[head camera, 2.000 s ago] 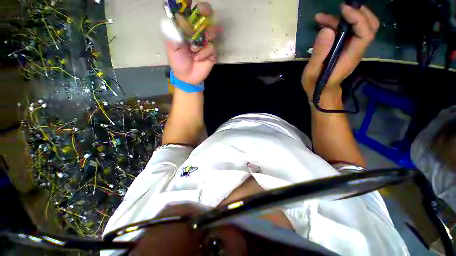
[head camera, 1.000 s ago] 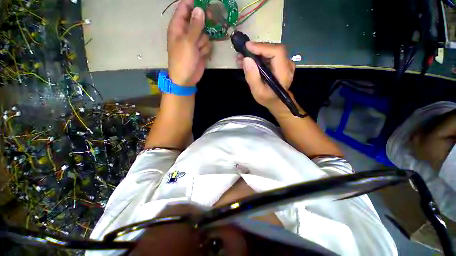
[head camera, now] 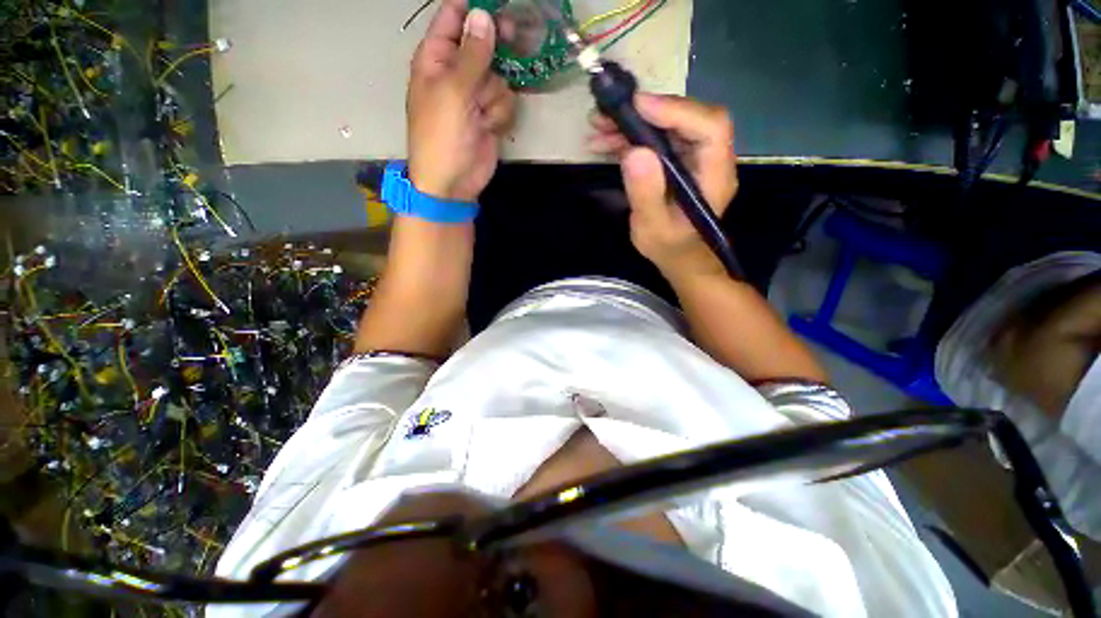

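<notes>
My left hand [head camera: 459, 103], with a blue wristband [head camera: 429, 197], holds a green ring circuit board [head camera: 540, 63] at the top of the view, thumb on its left rim. The board's upper edge is cut off by the frame. Yellow, red and dark wire leads [head camera: 618, 27] run from its right side. My right hand [head camera: 682, 169] grips a black soldering iron [head camera: 664, 163]. Its metal tip points up-left at the board's lower right rim; I cannot tell whether it touches.
A cream work board [head camera: 314, 91] lies under the hands on a green bench surface [head camera: 797, 85]. A large pile of wired boards [head camera: 157, 362] fills the left. A blue stool [head camera: 845, 284] and another person's pale sleeve [head camera: 1002, 326] are at right. Dark cables hang at upper right.
Over two seconds, the circuit board has been turned to show its green ring face, and the iron has come left to it. In the last second the iron moved slightly right.
</notes>
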